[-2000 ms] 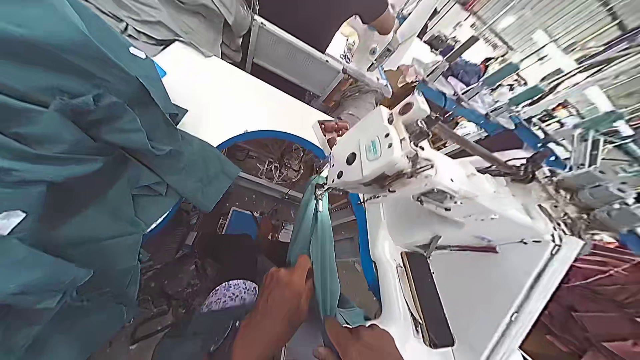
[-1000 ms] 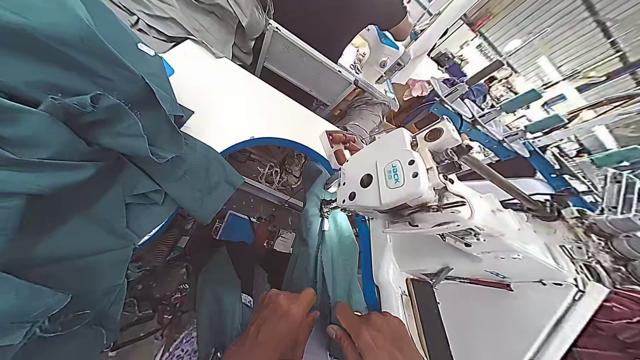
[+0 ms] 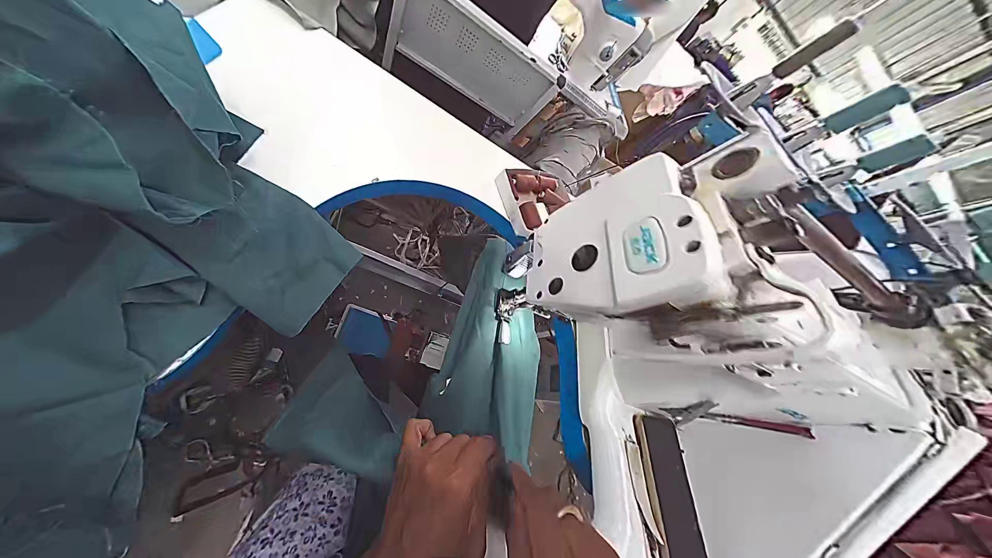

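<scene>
A strip of teal fabric [image 3: 473,364] runs from under the presser foot [image 3: 508,304] of a white Jack sewing machine [image 3: 635,240] down to my hands. My left hand [image 3: 449,480] is closed on the fabric at the bottom centre, knuckles up. Beside it, my right hand [image 3: 546,511] grips the fabric's right side; its fingers are partly hidden and blurred. Another part of the teal cloth hangs left of my left hand. The needle area is partly covered by the machine head.
A large heap of teal fabric [image 3: 101,256] covers the left of the white table [image 3: 333,108]. A blue-edged cutout lies beside the machine. A dark flat object [image 3: 670,488] and scissors [image 3: 744,421] rest at right. Another sewing machine [image 3: 612,39] stands beyond.
Between the earliest frame and now, my hands have come closer together on the fabric. A teal flap has come into sight left of my left hand. The view has shifted somewhat.
</scene>
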